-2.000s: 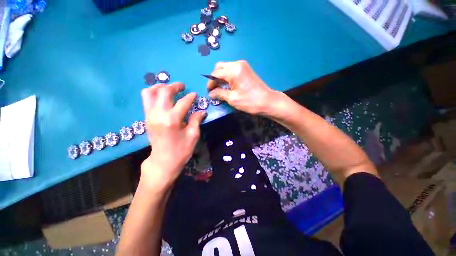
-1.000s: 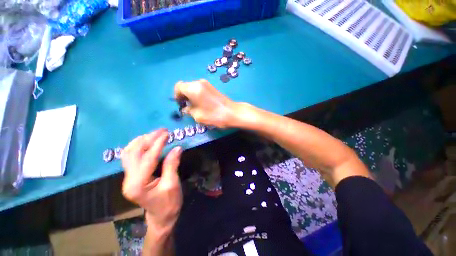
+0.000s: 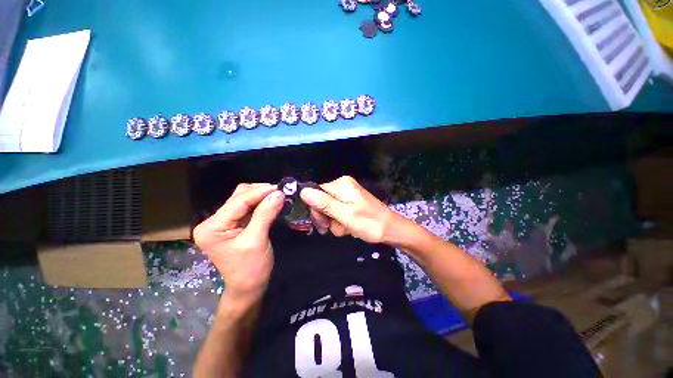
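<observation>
My left hand (image 3: 242,229) pinches a small round ornament (image 3: 290,187) between thumb and fingers above my lap; the side showing is dark-rimmed with a whitish centre. My right hand (image 3: 345,210) is beside it, its thumb and fingers closed on a small dark disc (image 3: 308,189) that touches or nearly touches the ornament. Whether the dark tool is still in my right hand cannot be told. A row of sparkling silver ornaments (image 3: 268,114) lies along the table's near edge.
A loose pile of ornaments (image 3: 384,18) lies at the top of the teal table (image 3: 221,44). White paper (image 3: 44,88) is at left, a white slatted tray (image 3: 601,48) at right. Cardboard (image 3: 92,264) and a blue plastic item (image 3: 435,314) are below, over the speckled floor.
Both hands have moved off the table to above my lap and come together. An ornament and a dark disc are now in the fingers. The view has shifted, and the full row now shows.
</observation>
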